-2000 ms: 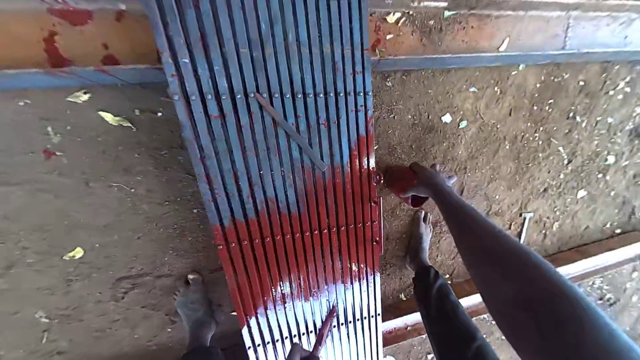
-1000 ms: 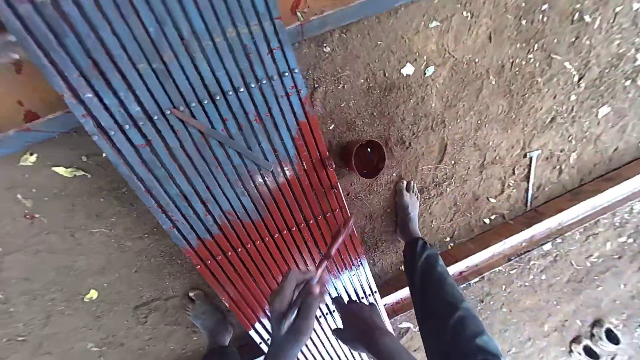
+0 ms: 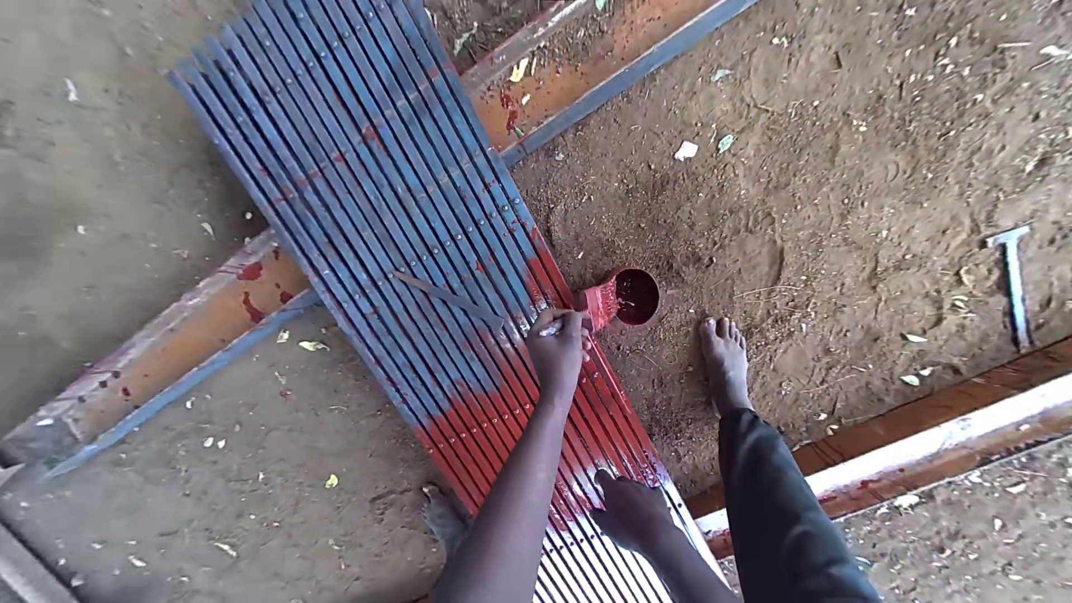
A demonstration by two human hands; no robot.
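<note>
My left hand [image 3: 557,347] grips a paintbrush [image 3: 601,303] whose bristles are covered in red paint and reach over the rim of a round paint container [image 3: 638,296] standing on the dirt. Beneath that hand lies a long panel of narrow metal slats [image 3: 360,176], blue-grey at the far part, wet red in the middle and white at the near end. My right hand [image 3: 632,509] rests with spread fingers on the slats, where red meets white. A loose thin flat strip [image 3: 448,299] lies slantwise across the blue-grey slats, left of my left hand.
A rust-brown metal beam [image 3: 201,322] with red spots passes under the panel. Another beam [image 3: 921,448] with a white face lies at the lower right, beyond my right foot [image 3: 725,360]. A T-shaped metal piece [image 3: 1015,285] lies on the dirt. My left foot [image 3: 444,519] stands beside the panel.
My right hand, at the paint container two seconds ago, now rests on the slats. My left hand has moved with the brush from the near slats up to the container. The view has turned.
</note>
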